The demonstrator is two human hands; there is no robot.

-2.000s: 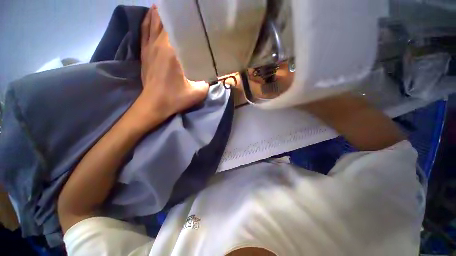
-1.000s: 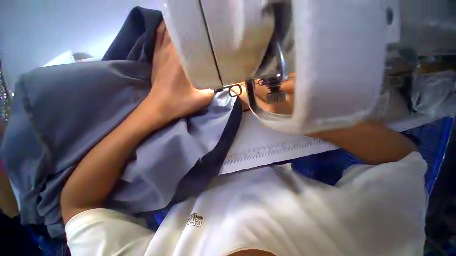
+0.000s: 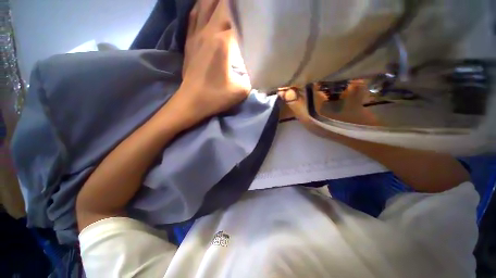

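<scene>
The grey-blue garment [image 3: 114, 108] lies bunched over the table left of the needle area and hangs over the front edge. A dark band [image 3: 239, 174] runs along its right edge. My left hand [image 3: 215, 65] lies on the garment, fingers pointing away, thumb side beside the machine head. My right hand [image 3: 296, 100] is mostly hidden behind the machine head; a fingertip shows under the lamp at the cloth's edge. Whether it grips cloth cannot be told. The needle and presser foot are hidden by the cream-white sewing machine head [image 3: 288, 38].
A printed tape measure [image 3: 310, 167] runs along the front table edge. Blue baskets [image 3: 359, 190] are below the edge. Small metal parts and a thin dark tool [image 3: 380, 102] show under the machine arm. A small white piece [image 3: 84, 47] lies behind the garment.
The view has shifted, so the machine head fills more of the upper right and everything else sits further right. My left hand stays on the garment; the cloth looks little changed.
</scene>
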